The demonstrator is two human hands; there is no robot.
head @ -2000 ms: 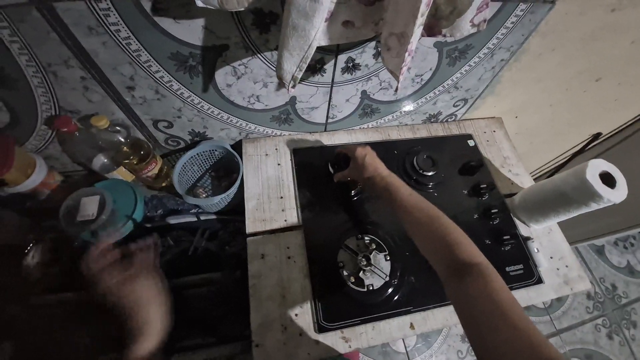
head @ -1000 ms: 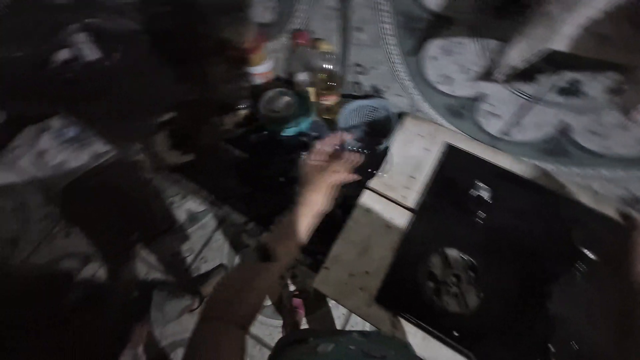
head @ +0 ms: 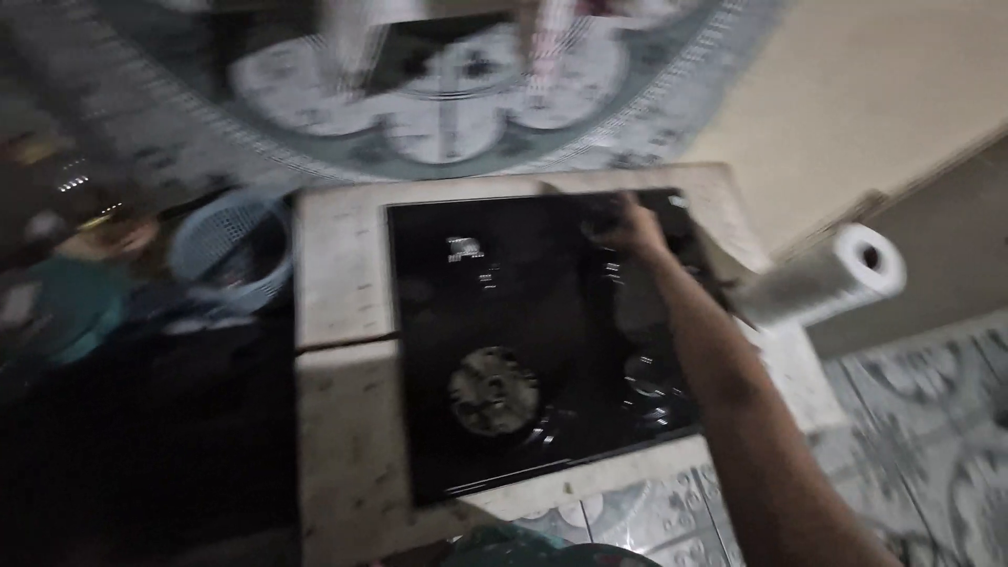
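Observation:
My right hand [head: 630,228] reaches over the far right part of a black glass cooktop [head: 520,315]. Its fingers are at the dark burner there, and blur hides whether they grip anything. A round metal burner [head: 494,391] lies at the near left of the cooktop, and another small burner [head: 465,248] shows at the far left. My left hand is out of view.
Pale countertop [head: 342,276] borders the cooktop. A paper towel roll [head: 827,276] lies at the right. Left of the counter are a blue plastic basket [head: 232,244] and a blurred teal container [head: 75,303]. Patterned tiles [head: 449,118] rise behind.
The view swung left and back. My right hand was over the far left burner two seconds ago and is now at the far right one. The left hand, seen earlier, has left the view.

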